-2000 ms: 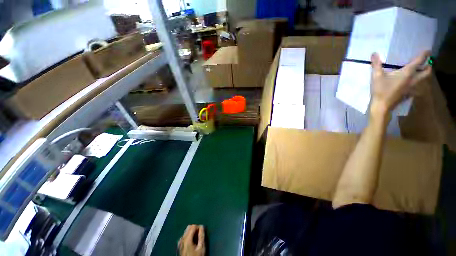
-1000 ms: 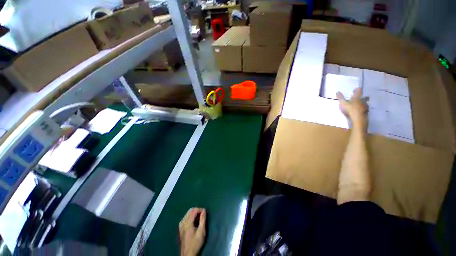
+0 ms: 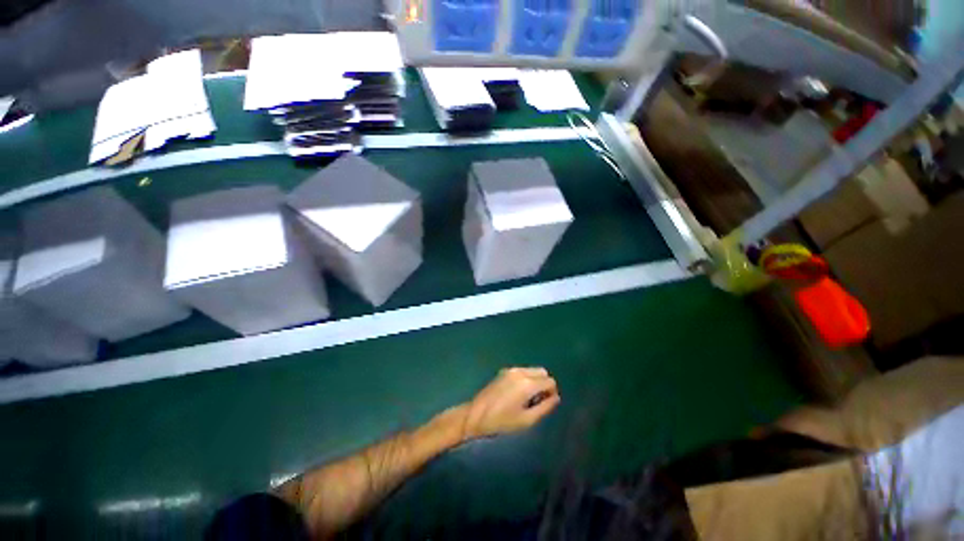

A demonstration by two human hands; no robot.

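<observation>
My left hand [image 3: 515, 402] is bare and curled into a loose fist over the green belt [image 3: 624, 343]. A dark spot shows in the curl of its fingers; I cannot tell if it is shadow or a small thing. My right hand is out of the picture. Beyond the left hand, a white product box [image 3: 515, 227] stands alone on the belt. Further left are a turned white box [image 3: 365, 227], another white box [image 3: 238, 254] and more boxes at the left edge. The left hand touches none of them.
White flat pieces [image 3: 317, 85] lie along the belt's far side, under a power strip [image 3: 529, 32]. An orange tape dispenser [image 3: 835, 312] and a yellowish pot [image 3: 737, 266] are at the belt end. The carton [image 3: 782, 502] is cut off at lower right, blurred.
The view has swung left, from the carton to the row of white boxes. My right hand, earlier on the white boxes in the carton, has left the picture. My left hand stays curled.
</observation>
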